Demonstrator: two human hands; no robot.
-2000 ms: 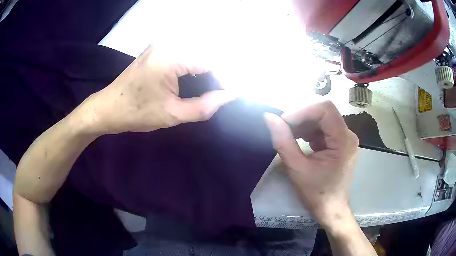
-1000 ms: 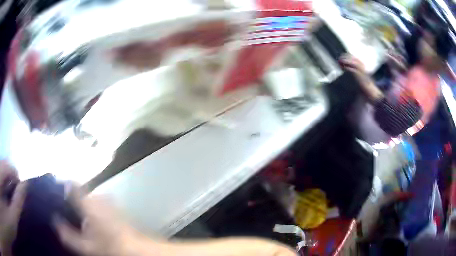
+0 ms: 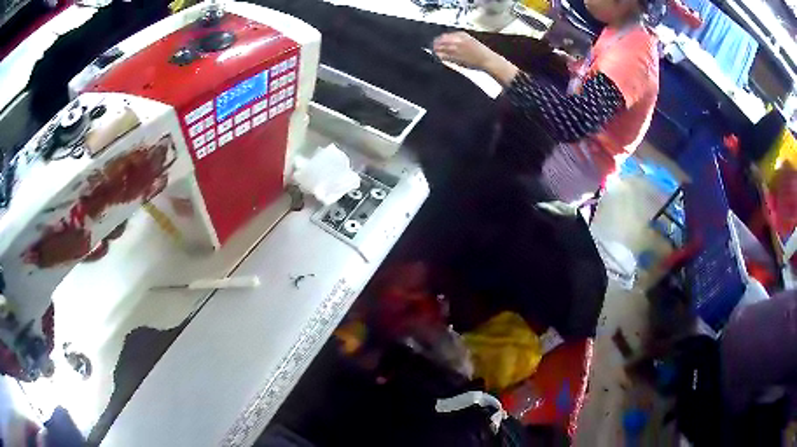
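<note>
The red-and-white sewing machine (image 3: 249,179) stands at the left, with a lit blue display and white buttons. Its arm has worn red patches. A bright lamp glares at the lower left around the needle area. A small dark piece of the garment fabric (image 3: 63,429) shows at the bottom-left edge. A pointed tool with a white handle (image 3: 223,284) lies on the machine bed, its thin metal point to the left. Neither my left hand nor my right hand can be made out; the glaring corner hides detail.
A ruler strip (image 3: 288,367) runs along the table's front edge. Small round metal parts sit in a holder (image 3: 354,209) beside crumpled white material (image 3: 328,175). Black cloth (image 3: 489,192) spreads beyond the table. A person in an orange top (image 3: 625,74) works there. Yellow cloth (image 3: 502,349) lies below.
The view has swung right, away from my hands, which earlier held the dark purple fabric near the lamp. The control panel and neighbouring worker now show clearly.
</note>
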